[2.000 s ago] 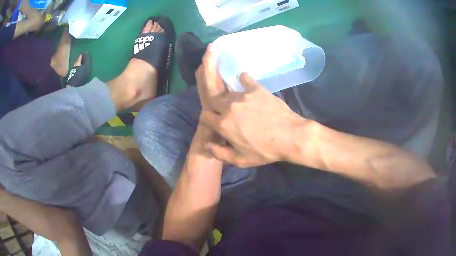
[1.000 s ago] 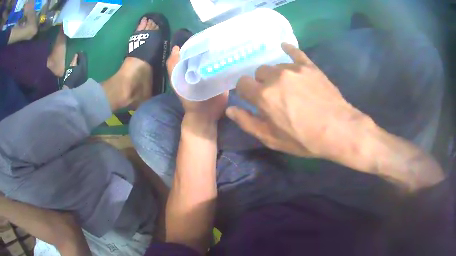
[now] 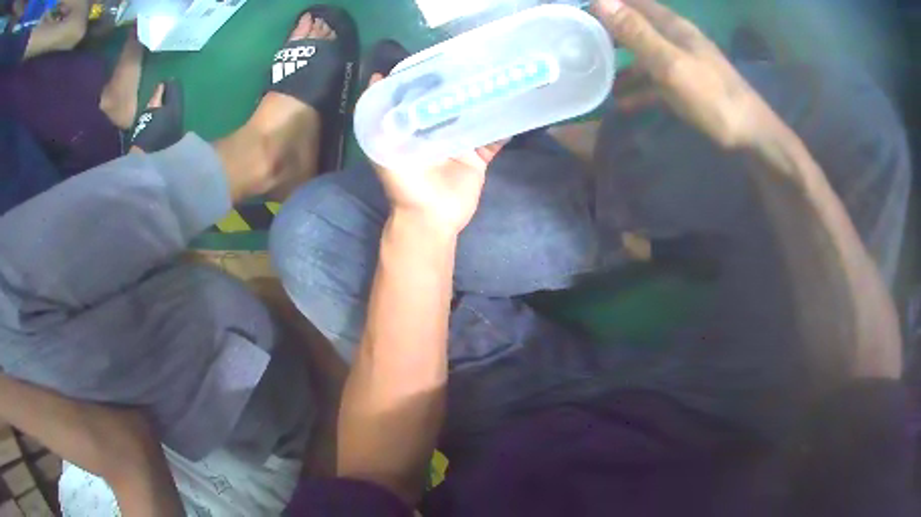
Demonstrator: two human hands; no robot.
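A frosted, see-through oblong shell (image 3: 485, 126) with rounded ends is held over my lap. A pale blue strip with a row of white marks shows in its middle, and a dark shape shows near its left end. My left hand (image 3: 434, 187) is shut on the shell from below, with its fingers mostly hidden behind it. My right hand (image 3: 672, 61) is beyond the shell's right end at the top edge of the picture. Its fingers are partly cut off, and I cannot tell if they touch anything.
A white carton (image 3: 454, 10) is cut off at the top, behind the shell. Another open white carton (image 3: 182, 25) is at the upper left, by a person's hands. A neighbour's bent leg (image 3: 131, 263) and black slipper (image 3: 313, 71) are to the left. Yellow-black tape marks the green floor.
The shell has turned from a side view to show its oblong face, held by my left hand alone. My right hand has left the shell's near side and moved up and right.
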